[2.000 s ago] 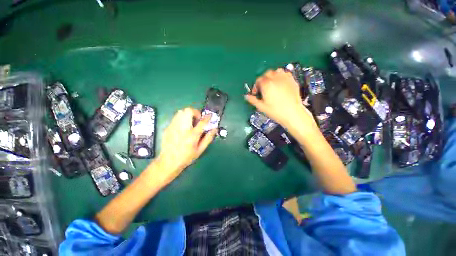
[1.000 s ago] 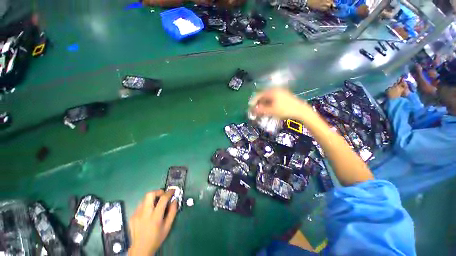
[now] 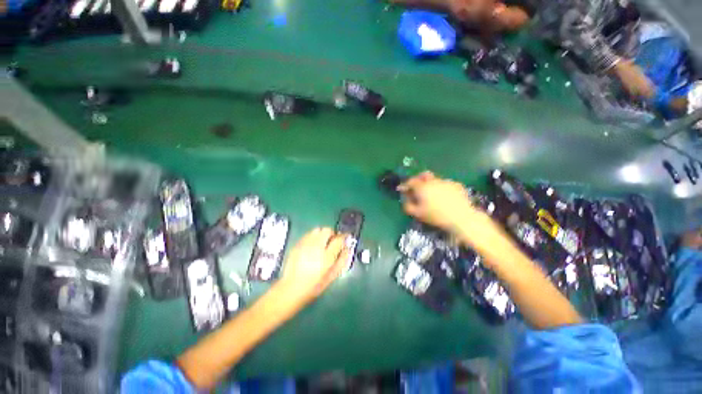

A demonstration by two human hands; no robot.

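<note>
A dark phone half-assembly point(image 3: 351, 222) lies on the green mat in front of me. My left hand point(image 3: 312, 263) is on its lower part, fingers over its left and lower side, hiding much of the board. A small round white part point(image 3: 365, 256) lies just right of it. My right hand point(image 3: 432, 202) is raised to the right, blurred, with its fingertips at a small dark object point(image 3: 391, 181). I cannot tell whether the fingers grip that object or what it is.
Open phones lie piled at right, with a yellow-framed one point(image 3: 547, 222). Several phones lie at left beside a clear blister tray point(image 3: 115, 258). More phones lie on the green strip point(image 3: 231, 115). A blue bin point(image 3: 426, 35) and other people's arms are across the bench.
The view has swung back left and down after turning right. My right hand has come back from above the right pile to its left side, and a dark object shows at its fingertips. My left hand stays on the phone.
</note>
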